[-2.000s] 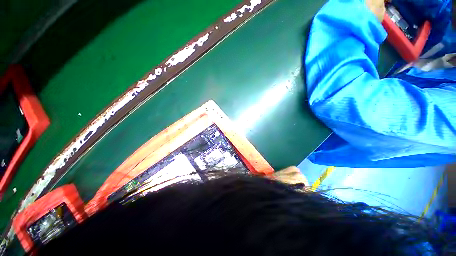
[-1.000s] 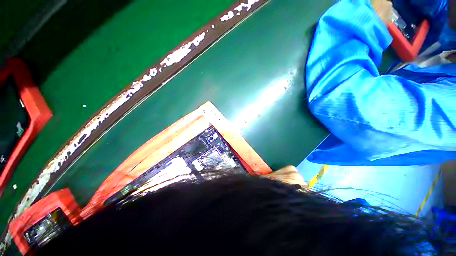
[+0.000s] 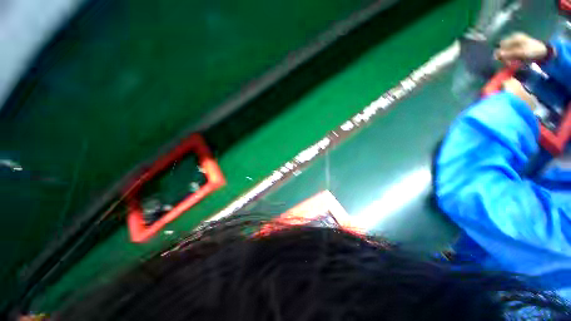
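Observation:
An orange-red holding frame point(image 3: 307, 208) lies on the dark green workbench point(image 3: 375, 164) at bottom centre. Only its upper corner shows above the wearer's dark hair, with a small sliver of the unit inside it. The hair hides the rest of the frame and whatever is near it. Neither of my hands can be made out; the bottom of the picture is covered by hair. The picture is blurred.
Another red-framed unit point(image 3: 213, 173) lies on the green conveyor belt point(image 3: 275, 142) at left. A brown rail point(image 3: 325, 143) with chipped white paint divides belt and bench. At right a blue-sleeved neighbour point(image 3: 491, 166) has both hands at another red frame point(image 3: 554, 143).
The view has swung up and left, so more belt shows and the bench frame sits lower. My hand at the frame's right corner is no longer visible. The neighbour's second hand now shows.

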